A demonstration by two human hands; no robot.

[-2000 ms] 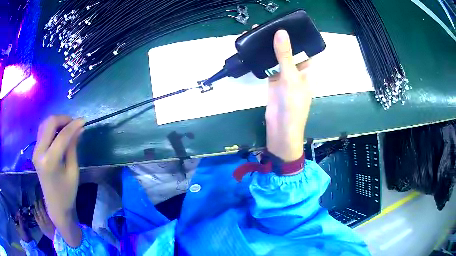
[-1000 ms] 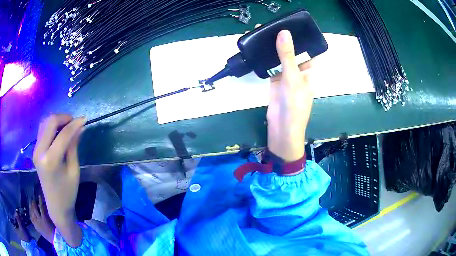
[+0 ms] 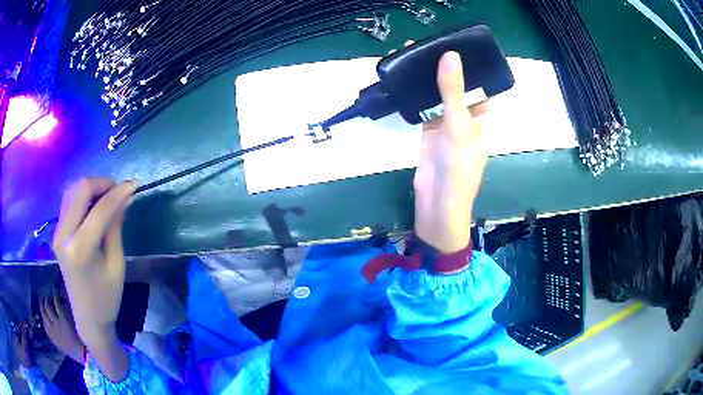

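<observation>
My left hand [image 3: 91,231] pinches a thin black cable [image 3: 208,163] between thumb and fingers. The cable slants up to the right over the white sheet [image 3: 270,96]. Its silvery connector [image 3: 317,131] lies over the sheet, just left of the nozzle. The small pale opposite end [image 3: 42,227] sticks out left of my left hand. My right hand [image 3: 451,154] holds the flat black glue bottle [image 3: 447,69], thumb on top, other fingers mostly hidden beneath it. The black nozzle [image 3: 351,113] points down-left, its tip at or just beside the connector; contact cannot be told.
The main cable pile [image 3: 231,38] fans behind the sheet. Another bundle [image 3: 574,69] lies to the right. Violet light [image 3: 27,123] glows at left. A dark plastic crate [image 3: 547,285] and black bags [image 3: 647,258] are below the bench edge. Another person's hands [image 3: 58,320] show at lower left.
The bottle and my right hand have shifted slightly right and down. The nozzle tip is slightly farther right relative to the connector. My left hand keeps its hold, nearly still.
</observation>
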